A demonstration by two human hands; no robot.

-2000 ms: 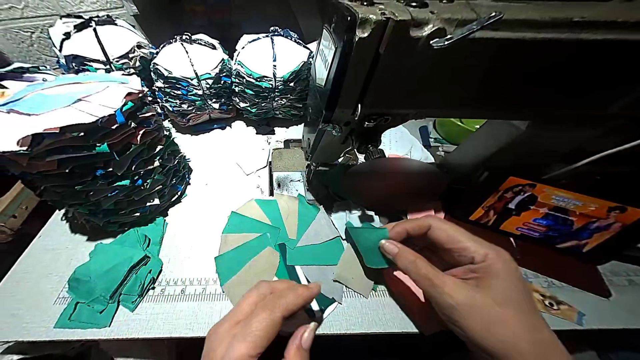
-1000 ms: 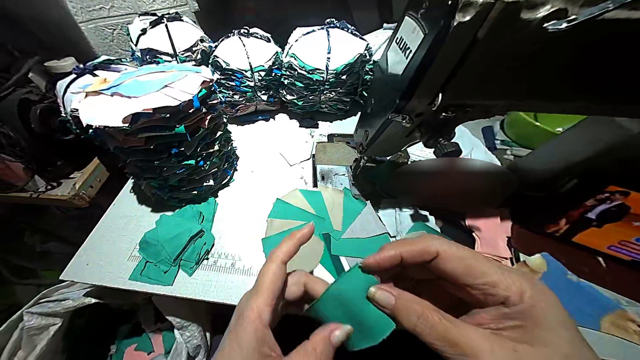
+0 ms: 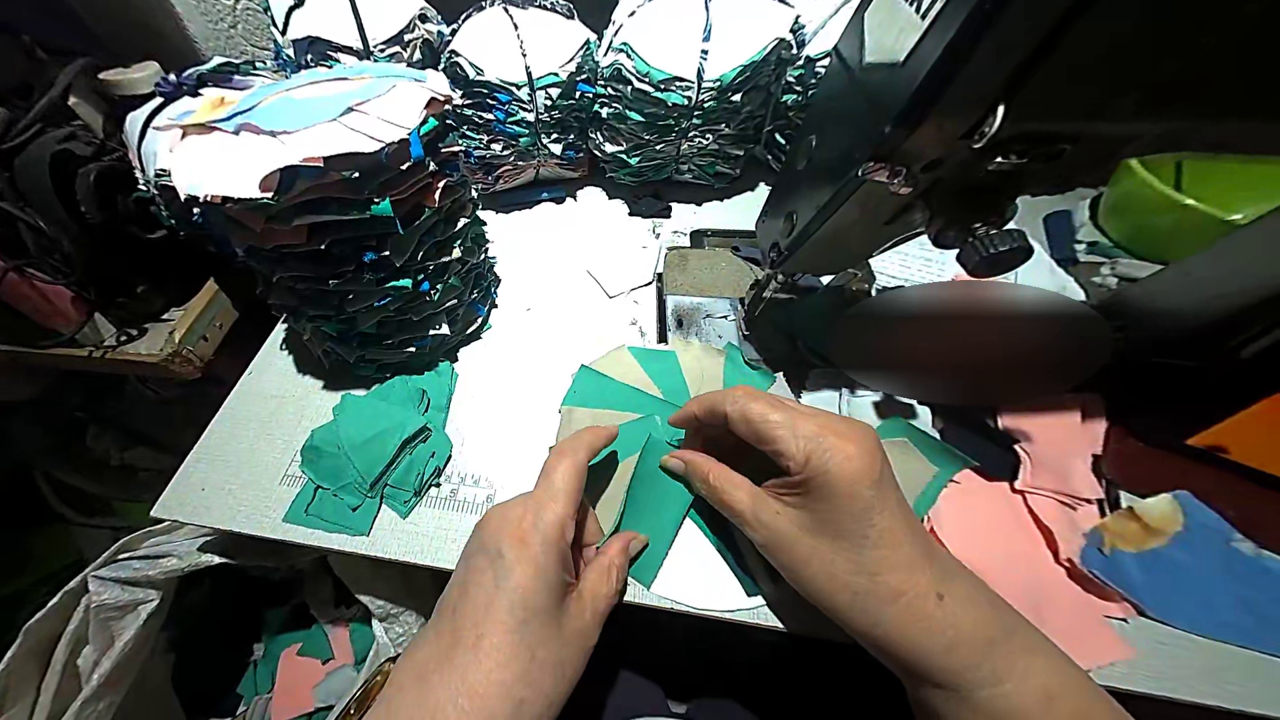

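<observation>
A round patchwork of green and beige fabric pieces lies at the table's front edge, with a bare white section at its lower right. On it is a green fabric piece, folded or overlapping. My left hand pinches this piece at its lower left side between thumb and fingers. My right hand grips its top end between thumb and index finger. A stack of green fabric pieces rests to the left on the table. Behind the patchwork stands the needle area of a sewing machine.
Tied stacks of round fabric pieces stand at the left and back. Pink and blue fabric scraps lie at the right, below a green bowl. A sack with scraps sits below the table's left front edge.
Both hands have brought the green piece, held in front of the patchwork one second ago, onto the patchwork. Two seconds ago only the right hand held a green piece. The view has shifted left.
</observation>
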